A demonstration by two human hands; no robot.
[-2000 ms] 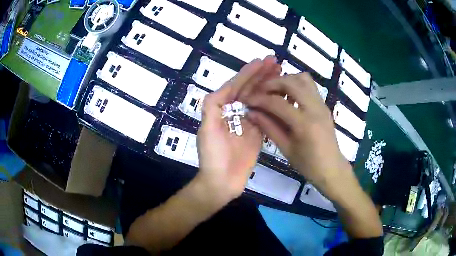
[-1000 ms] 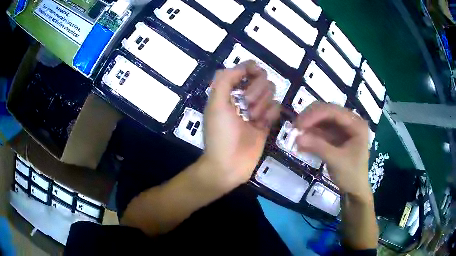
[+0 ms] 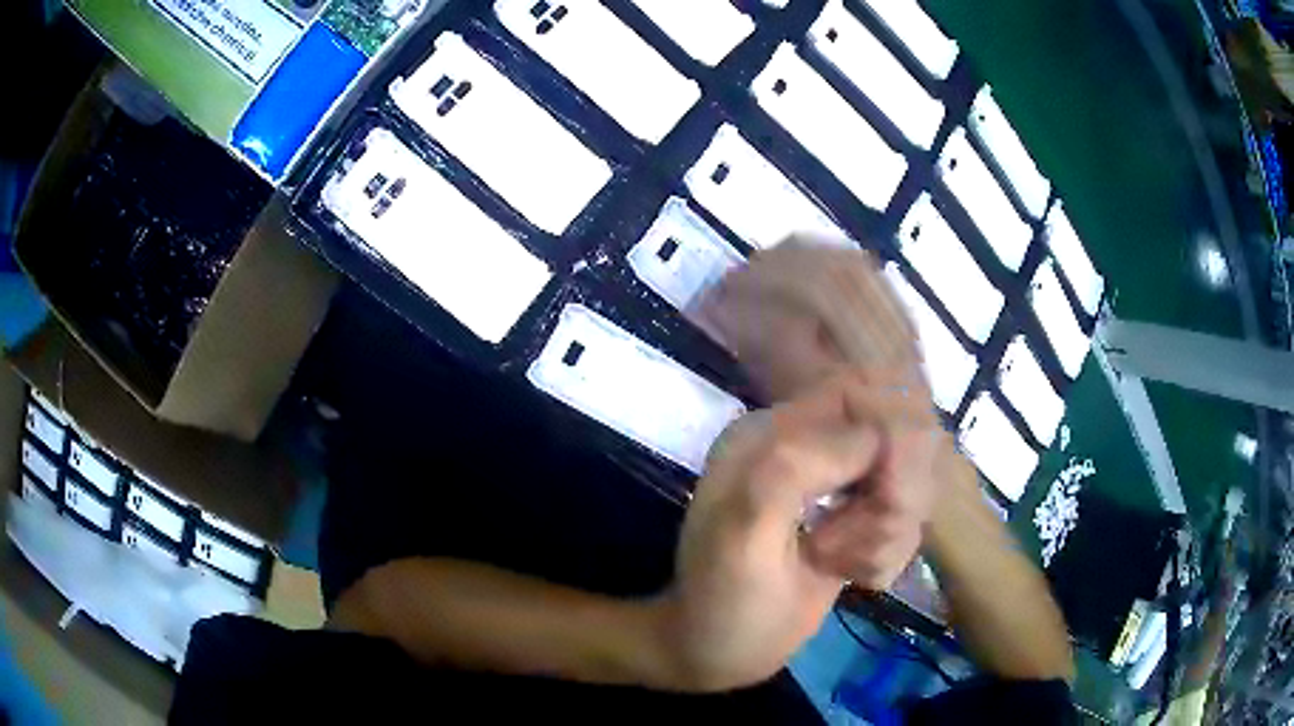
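White shell halves (image 3: 434, 253) lie in rows in a shiny black blister tray (image 3: 565, 270), small dark slots near one end. My left hand (image 3: 781, 546) is curled, low over the tray's near side, with small white button caps (image 3: 834, 499) partly showing between its fingers. My right hand (image 3: 823, 319) is blurred and reaches across above my left hand, over the tray's middle, beside a partly covered shell half. Its fingertips and anything in them cannot be made out. The hands overlap in view.
A loose pile of button caps (image 3: 1062, 508) lies right of the tray on the green surface. A blue-filmed part (image 3: 301, 99) and a yellow-green board (image 3: 163, 43) are at upper left. An open carton (image 3: 234, 333) stands left; stocked shells (image 3: 135, 511) lie below it.
My left hand has moved right and down, still curled. My right hand has moved left and up, now crossing over my left hand. The view has shifted slightly.
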